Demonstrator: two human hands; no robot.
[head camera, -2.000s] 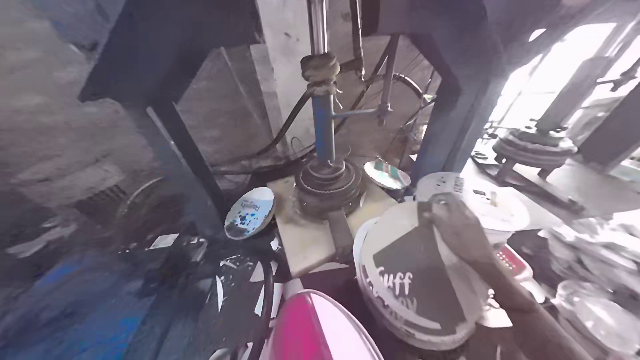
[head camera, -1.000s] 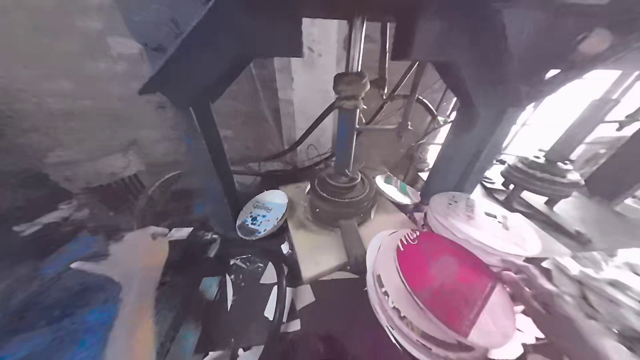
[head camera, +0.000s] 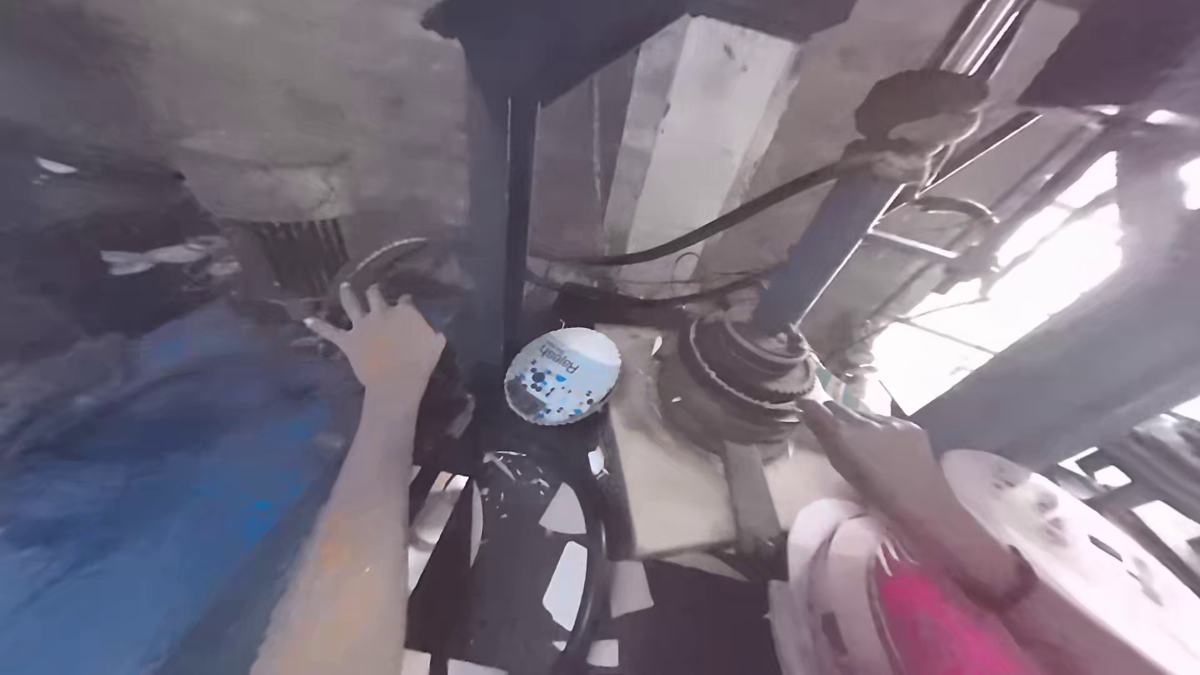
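Observation:
My left hand (head camera: 389, 342) is raised at the left with its fingers spread and nothing in it. At the right, my right hand (head camera: 872, 445) reaches to the side of a round metal press die (head camera: 741, 375) under a blue press ram; whether its fingers hold anything cannot be told. A round printed paper plate (head camera: 562, 375) with blue dots lies left of the die. Below my right forearm is a stack of round printed sheets (head camera: 834, 581), with a pink one (head camera: 937, 619) on top. Another pile of round white sheets (head camera: 1078, 544) stands farther right.
The press's dark steel upright (head camera: 492, 216) rises between my hands. A pale board (head camera: 666, 487) lies beneath the die. White paper scraps (head camera: 567, 581) lie on the dark surface in front. A black hose (head camera: 694, 234) runs behind, and blue material (head camera: 141, 516) spreads at the left.
My right hand has left the stack of round sheets and is now at the die. My left hand, absent two seconds ago, is raised at the left. The view has turned left and tilted.

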